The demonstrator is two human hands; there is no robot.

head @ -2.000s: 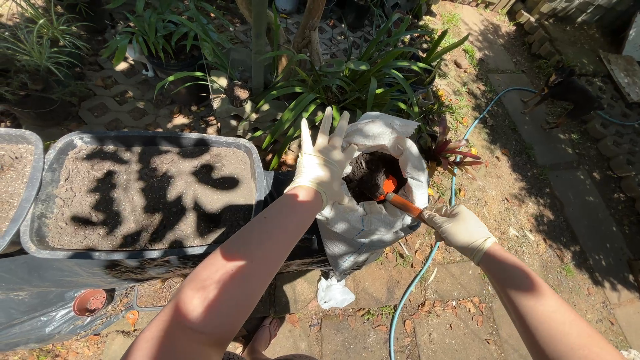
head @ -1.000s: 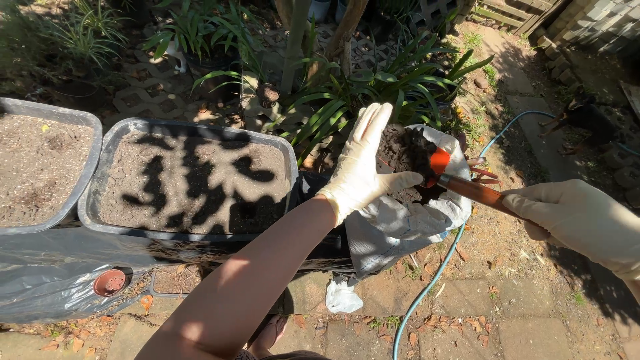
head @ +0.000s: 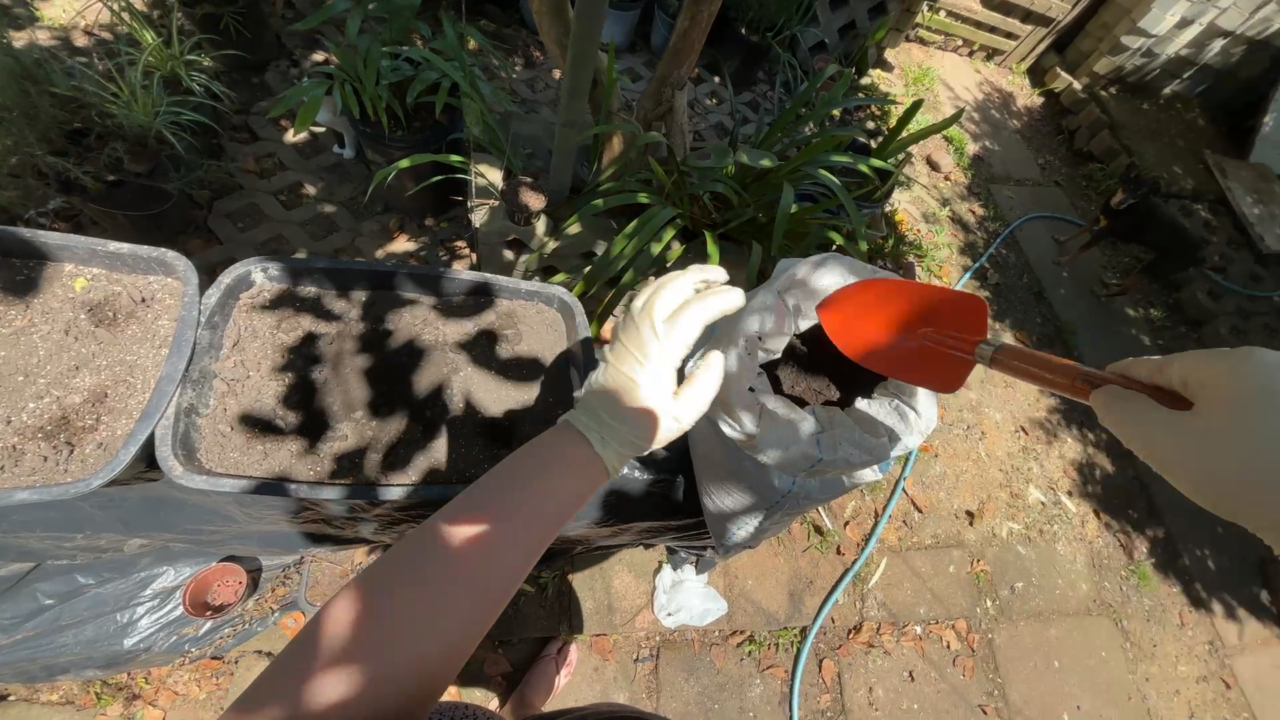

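Note:
A white woven sack [head: 770, 470] stands right of centre with its top rolled open, dark soil [head: 815, 375] visible inside. My left hand [head: 655, 365], in a pale glove, is at the sack's left edge with fingers curled and apart, holding nothing; whether it touches the sack I cannot tell. At the right, my gloved right hand [head: 1195, 430] grips the wooden handle of a hand trowel [head: 905, 335]. Its orange-red blade is above the sack's right side, and no soil shows on it. Left of the sack is a dark rectangular planter [head: 380, 385] filled with greyish soil.
Another soil-filled planter [head: 80, 370] is at the far left. A teal hose [head: 845, 590] curves past the sack. Strappy plants [head: 740, 200] grow behind it. A small brown pot [head: 215, 590] lies on black plastic sheeting [head: 90, 620]. A dark dog [head: 1150, 225] is at the right.
The trowel blade, earlier in the sack's soil, is now lifted clear above it. My left hand's fingers have gone from spread and raised to curled. The view has shifted somewhat to the right.

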